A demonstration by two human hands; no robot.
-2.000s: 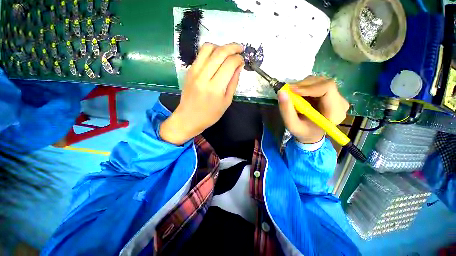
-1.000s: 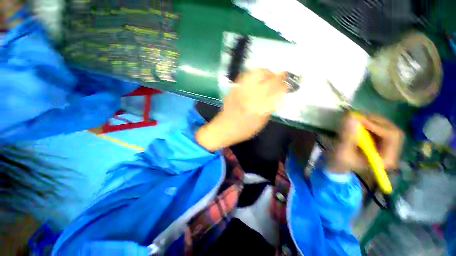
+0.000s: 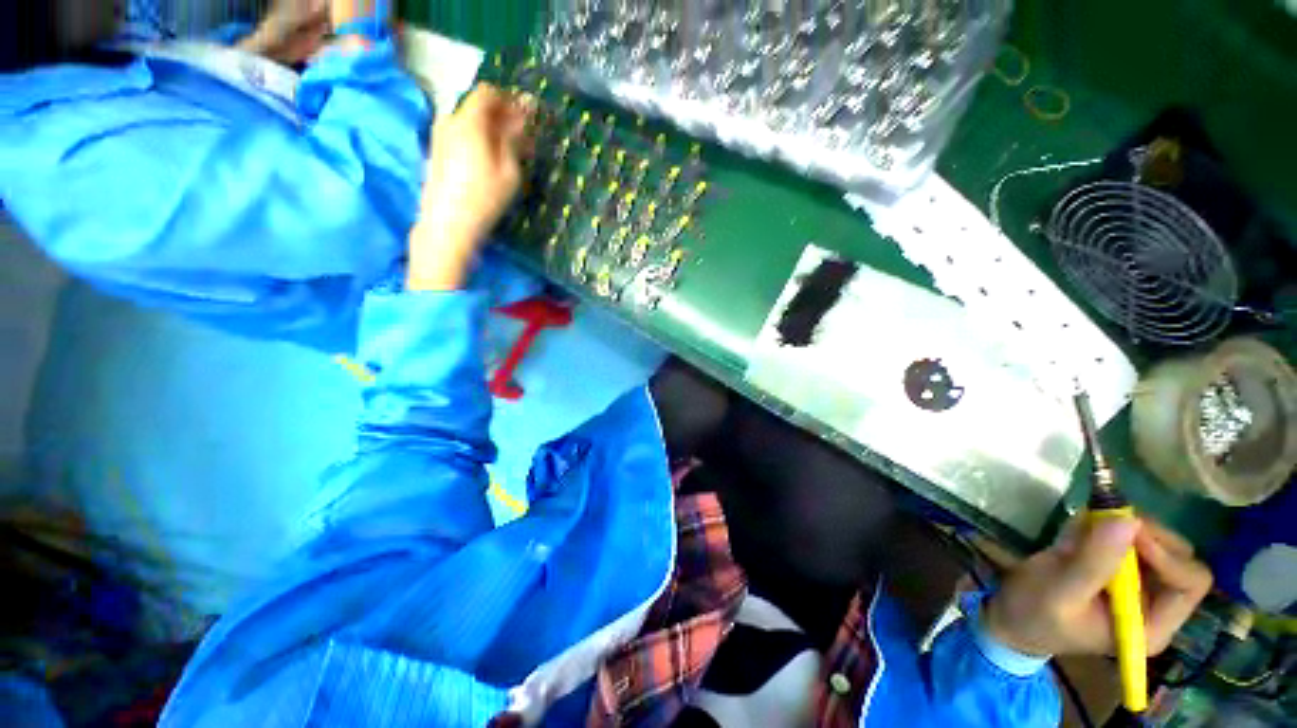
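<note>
My right hand (image 3: 1092, 586) grips the yellow soldering iron (image 3: 1128, 633). Its metal tip points up, over the right end of the white perforated strip (image 3: 1038, 299). The round dark disc with silver spots (image 3: 933, 384) lies on the pale plate (image 3: 981, 448), touched by neither hand. A dense strip of short black pieces (image 3: 815, 302) lies at the plate's left end. My left hand (image 3: 472, 171) is far left, at the rows of small yellow-dotted assemblies (image 3: 612, 199). Its fingers are blurred at the rows' left part; whether they hold a piece cannot be told.
A clear tray of metallic parts (image 3: 768, 78) stands behind the rows. A wire-guarded fan (image 3: 1145, 263) and a thick beige pot (image 3: 1159, 420) with silvery scraps are at right. Yellow loops (image 3: 1047, 101) lie behind. Another person's blue sleeve (image 3: 185, 185) and hands are at upper left.
My left hand has left the disc and reached left to the rows. My right hand has drawn the iron away from the disc to the right. The view has swung left and tilted.
</note>
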